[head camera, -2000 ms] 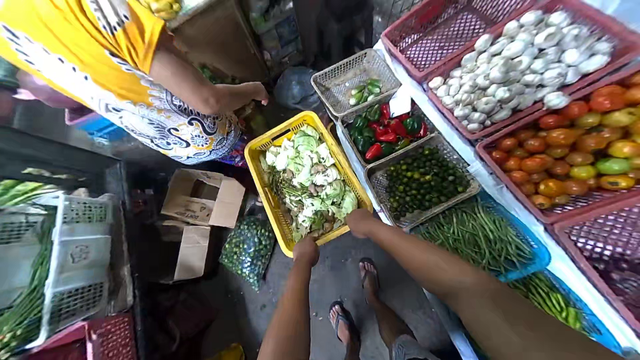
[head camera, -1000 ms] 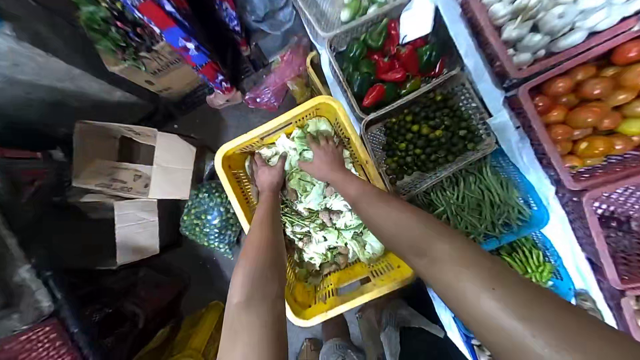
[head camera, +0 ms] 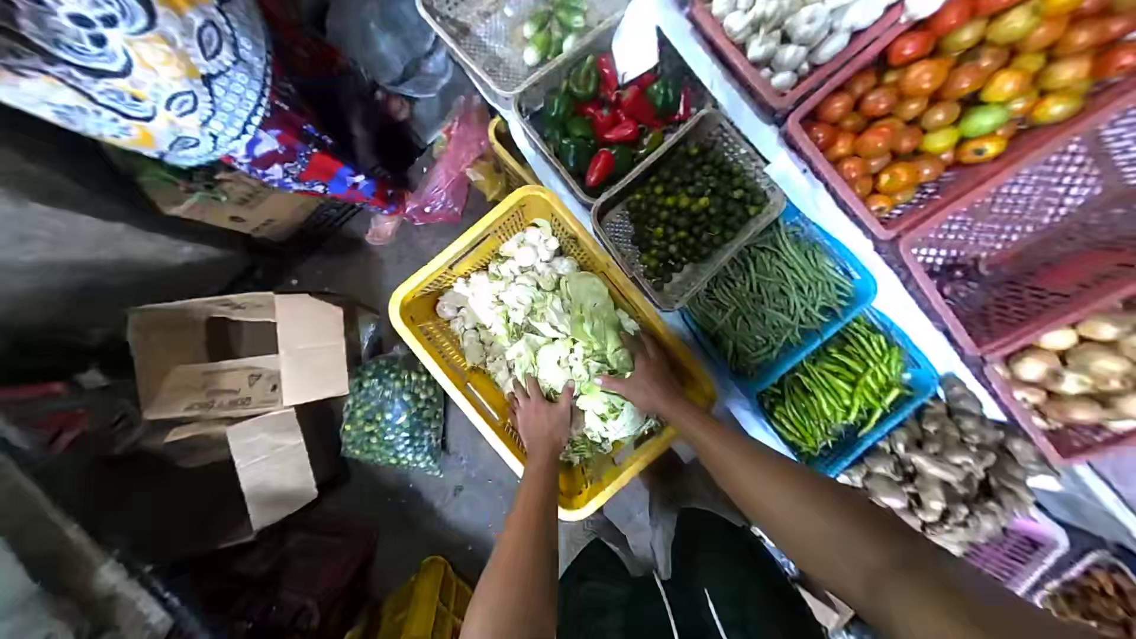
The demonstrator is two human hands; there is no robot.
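Note:
A yellow plastic crate stands on the floor below me, holding a heap of pale green leafy trimmings with whitish pieces at its far left. My left hand rests on the lower left of the heap, fingers spread. Against the right side of the leaves lies my right hand, partly turned inward, its fingertips on the leaves. Whether either hand grips any leaves cannot be told; both seem to press on the heap.
An open cardboard box and a bag of small green fruits lie left. To the right are trays of peppers, limes, green beans, green chillies and tomatoes. A person in patterned clothing stands upper left.
Two seconds ago my hands held the crate's near rim; one second ago they were in the leaves at its far end. Now they are at the near part, and the leaves lie farther from the near end.

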